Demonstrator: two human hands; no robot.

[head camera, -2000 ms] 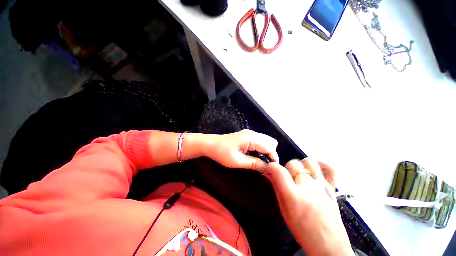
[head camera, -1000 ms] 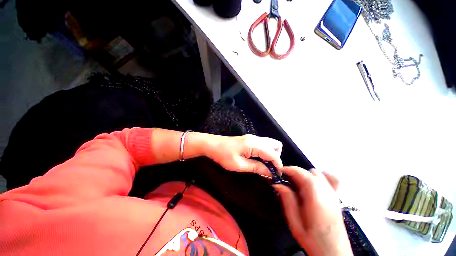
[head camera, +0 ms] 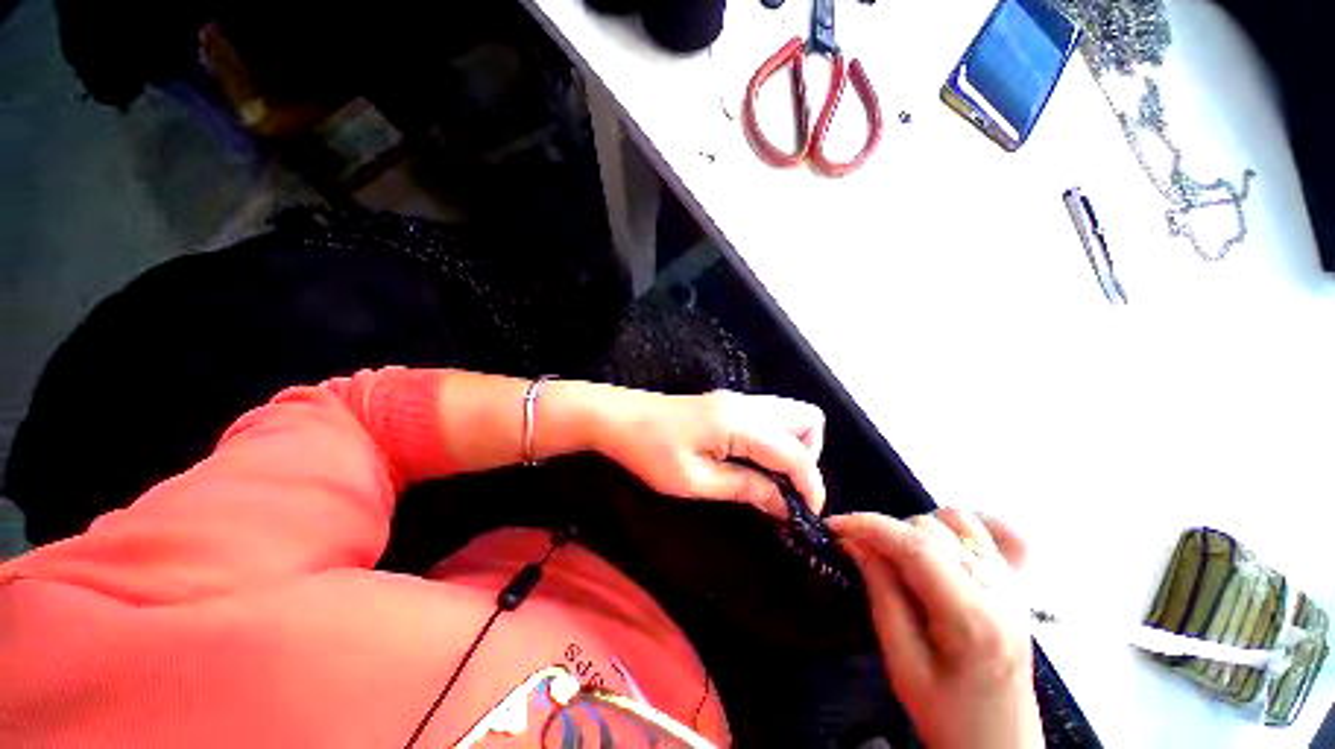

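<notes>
A black garment [head camera: 249, 351] fills the lap and hangs to the left. Its beaded trim [head camera: 808, 539] shows between the hands, dark and glittering. My left hand [head camera: 732, 446] is shut on the trim edge, fingers bent over it, with a bracelet at the wrist. My right hand [head camera: 937, 600] is just right of it, thumb and forefinger pinched together at the trim's edge. A needle or thread at the fingertips is too small to make out.
On the white table [head camera: 937, 337] lie red-handled scissors [head camera: 813, 110], a smartphone [head camera: 1013, 70], silvery snips [head camera: 1095, 246], a metal chain [head camera: 1157, 139] and a striped padded bundle [head camera: 1230, 615]. A black cone [head camera: 684, 18] stands at the top edge; dark cloth lies at the upper right.
My right hand has moved slightly right, away from my left hand, and more of the beaded trim shows between them. My left hand keeps its hold. The view has shifted a little.
</notes>
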